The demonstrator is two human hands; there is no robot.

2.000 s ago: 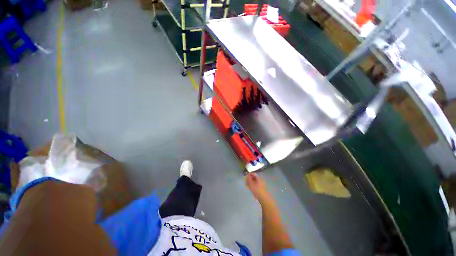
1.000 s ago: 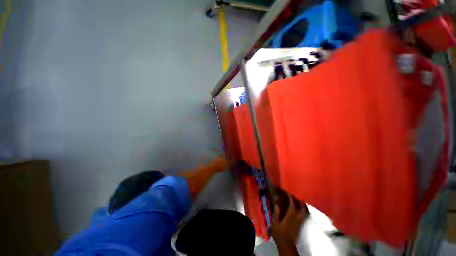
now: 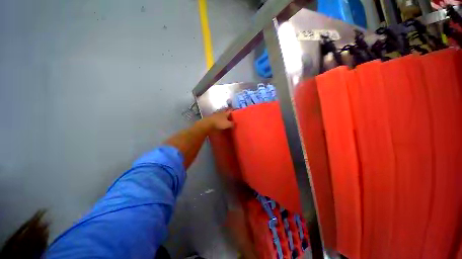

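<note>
My left hand (image 3: 222, 121) reaches to the lower shelf of the metal trolley and grips the upper left edge of a red watch tray (image 3: 266, 146). Light blue watch straps (image 3: 256, 96) stick out past its top end. Below it, a slotted red tray surface shows rows of watches with light blue straps (image 3: 273, 222). A blurred, brownish arm shape is at the lower middle; my right hand cannot be made out there.
The trolley's metal frame (image 3: 294, 121) crosses in front of the lower trays. Several upright red trays (image 3: 395, 157) with black straps (image 3: 380, 45) fill the upper shelf at right. Blue stools (image 3: 344, 11) stand behind. Grey floor (image 3: 101, 101) with a yellow line (image 3: 206, 35) lies left.
The view has come close to the trolley's shelves. My left hand has moved up along the lower trays and now holds a tray edge. My right hand, seen clearer before, is now blurred.
</note>
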